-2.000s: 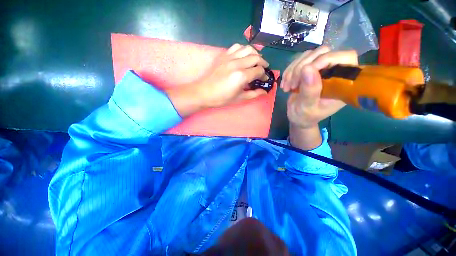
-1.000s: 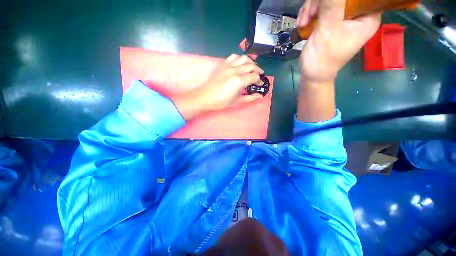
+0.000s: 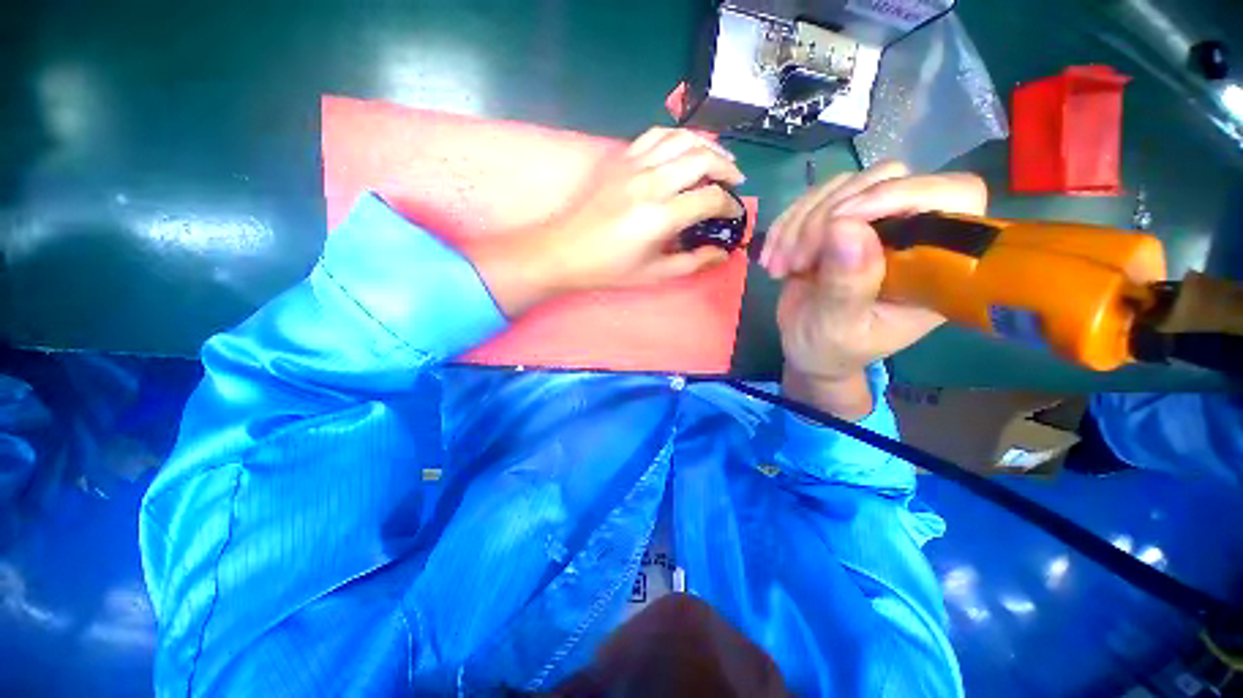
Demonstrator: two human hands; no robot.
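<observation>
My left hand (image 3: 627, 218) holds a small glossy black part (image 3: 714, 232) near the right end of the salmon-red mat (image 3: 409, 164). My right hand (image 3: 852, 266) grips an orange electric screwdriver (image 3: 1036, 280) with a black grip. The screwdriver lies roughly level, its nose end pointing left toward the black part. My right fingers hide the nose, so I cannot tell whether the bit touches the part.
A screw feeder (image 3: 788, 75) stands beyond the mat, with a clear plastic bag (image 3: 941, 102) beside it. A red bin (image 3: 1067, 132) stands farther right. A black cable (image 3: 1009, 505) crosses at the lower right. A cardboard box (image 3: 1002, 434) is below the bench edge.
My right hand has moved with the screwdriver from the feeder back down beside the black part. My left hand still holds the part in nearly the same place.
</observation>
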